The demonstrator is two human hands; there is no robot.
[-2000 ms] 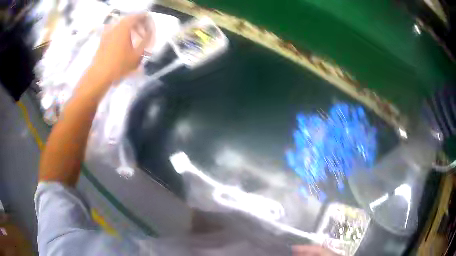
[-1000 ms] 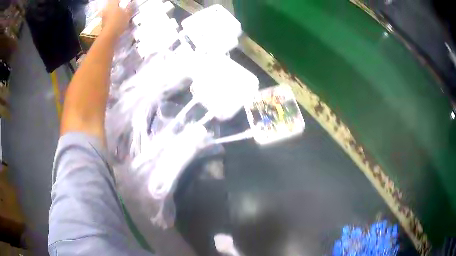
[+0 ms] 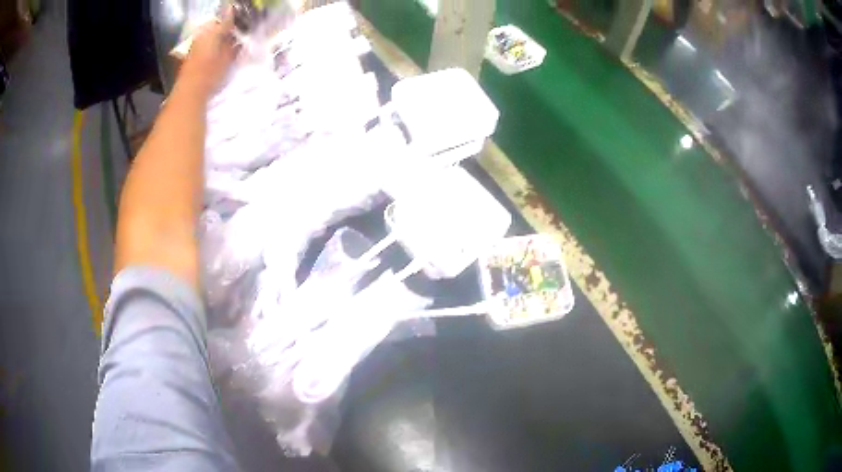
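My left hand (image 3: pixel 214 44) reaches far out at the top left, beside the far end of the pile. It is small and blurred, and its fingers and any hold are unclear. My right hand is out of the picture. White square socket housings (image 3: pixel 443 115) stand stacked along the belt side of the bench. Their white cords in clear plastic bags (image 3: pixel 323 323) lie heaped to the left. One open housing (image 3: pixel 526 281) shows a circuit board with yellow, green and blue parts, its cord running left.
A green conveyor belt (image 3: pixel 637 203) with a chipped edge rail (image 3: pixel 637 341) runs along the right. Another open housing (image 3: pixel 514 49) sits on the belt near a pale upright post (image 3: pixel 459 37). Blue components (image 3: pixel 657 466) show at the bottom edge. A black bin-like object (image 3: pixel 109 46) stands top left.
The view has swung toward the far left bench, so the blue components have slid to the bottom edge. My left hand has gone from near the housings to the pile's far end.
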